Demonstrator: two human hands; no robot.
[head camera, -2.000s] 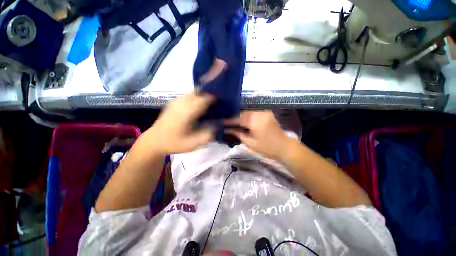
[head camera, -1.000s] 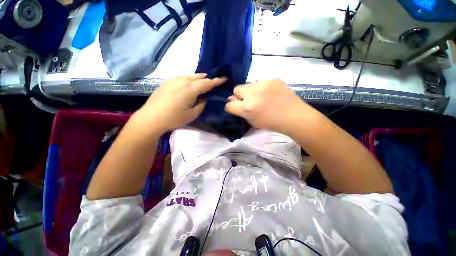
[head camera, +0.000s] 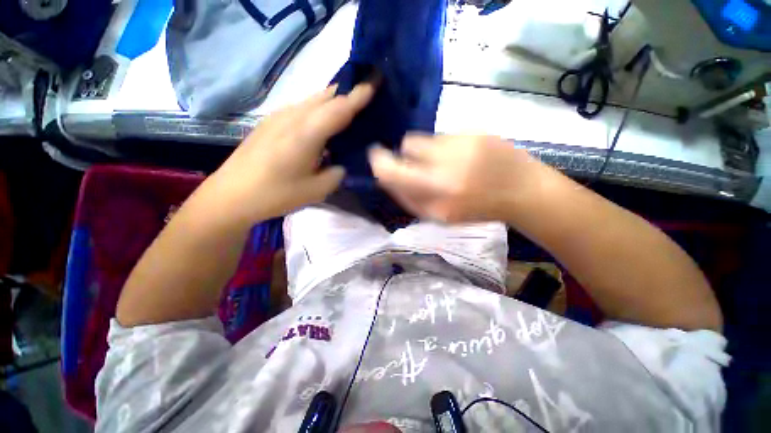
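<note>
A navy fabric panel [head camera: 397, 68] runs from the top of the view down over the table's front edge towards my lap. My left hand [head camera: 292, 152] holds the cloth's left side, with fingers on top of it and the thumb lower down. My right hand [head camera: 452, 173] is at the cloth's right side near the table edge, blurred, its fingertips bent against the navy cloth; whether it pinches the cloth is not clear. A grey panel with navy strips [head camera: 228, 59] lies on the table to the left.
Black scissors [head camera: 585, 89] lie on the table at the right, by a machine base [head camera: 685, 42]. A ruled tape [head camera: 186, 127] runs along the table's front edge. A red-pink bin [head camera: 110, 220] is below at left. Blue tape [head camera: 142, 27] is at the upper left.
My left hand has moved slightly up and left along the cloth. My right hand stays near the table edge and has blurred. The table and things on it have shifted a little in view.
</note>
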